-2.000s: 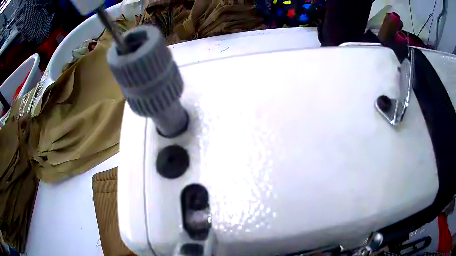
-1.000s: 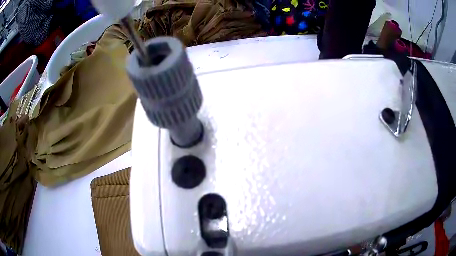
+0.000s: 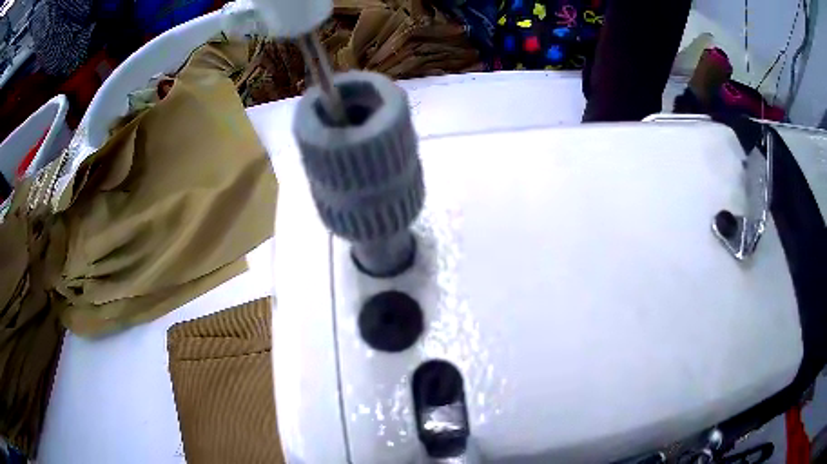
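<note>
The white sewing machine head (image 3: 580, 290) fills the middle and right of the view. A grey ribbed knob (image 3: 363, 172) stands on its top left, with a black round plug and a dark slot below it. A brown ribbed garment panel (image 3: 227, 390) lies flat on the table at the lower left; its right side is hidden behind the machine head. Neither of my hands is in view. The needle area is hidden.
A bunched brown cloth pile (image 3: 172, 199) lies at the left. A white tub (image 3: 136, 68) with brown cloth stands behind the white table (image 3: 109, 390). A dark upright roll (image 3: 635, 59) stands behind the machine. Something red (image 3: 797, 439) shows at the lower right.
The machine head and knob have shifted right and slightly down in the view. More of the ribbed panel shows to the left of the head. The cloth pile looks unchanged.
</note>
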